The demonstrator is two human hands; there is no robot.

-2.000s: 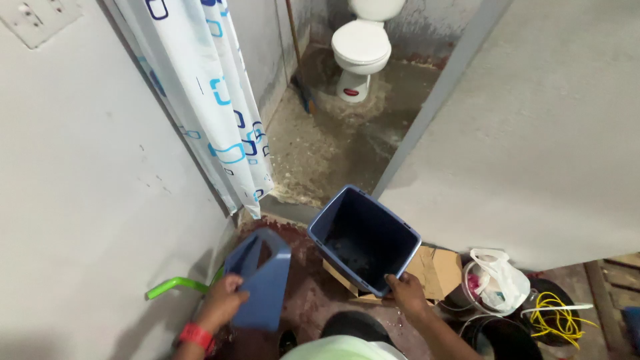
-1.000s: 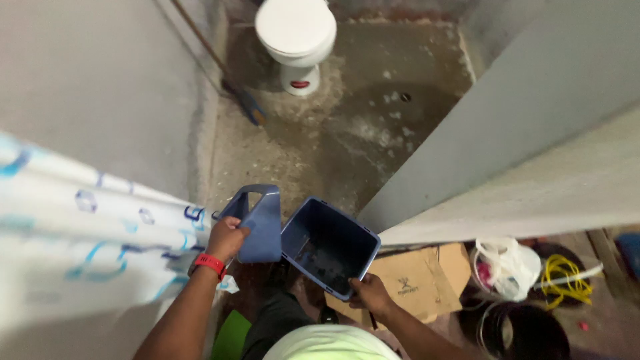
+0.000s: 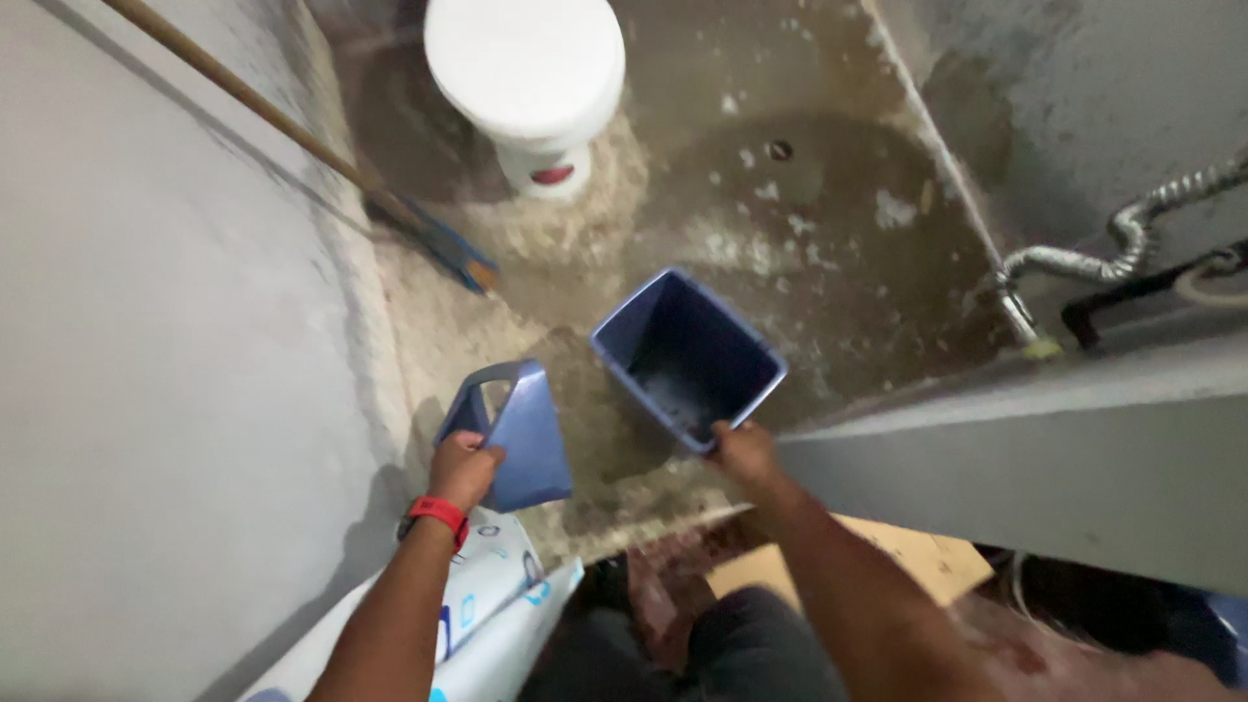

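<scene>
My left hand (image 3: 468, 468), with a red band on its wrist, grips a blue plastic bin lid (image 3: 531, 439) that has an opening in its top. My right hand (image 3: 743, 453) holds the near corner of a blue plastic bin (image 3: 687, 356) by its rim. The bin's dark inside faces up and looks wet or specked at the bottom. Lid and bin are apart, both held over the stained concrete floor, and the bin is to the right of the lid. Beyond them stands a white toilet (image 3: 526, 68) with its cover down.
A wooden-handled brush or broom (image 3: 263, 107) leans along the left wall. A floor drain (image 3: 779, 150) lies beyond the bin. Corrugated pipe (image 3: 1072, 261) runs at the right, above a partition wall (image 3: 1033, 468). A patterned shower curtain (image 3: 487, 595) and cardboard (image 3: 907, 556) are near my legs.
I have moved forward through the doorway, and the toilet now appears closer. Lid and bin, held throughout, have moved from near the doorway to over the concrete floor, with a wider gap between them.
</scene>
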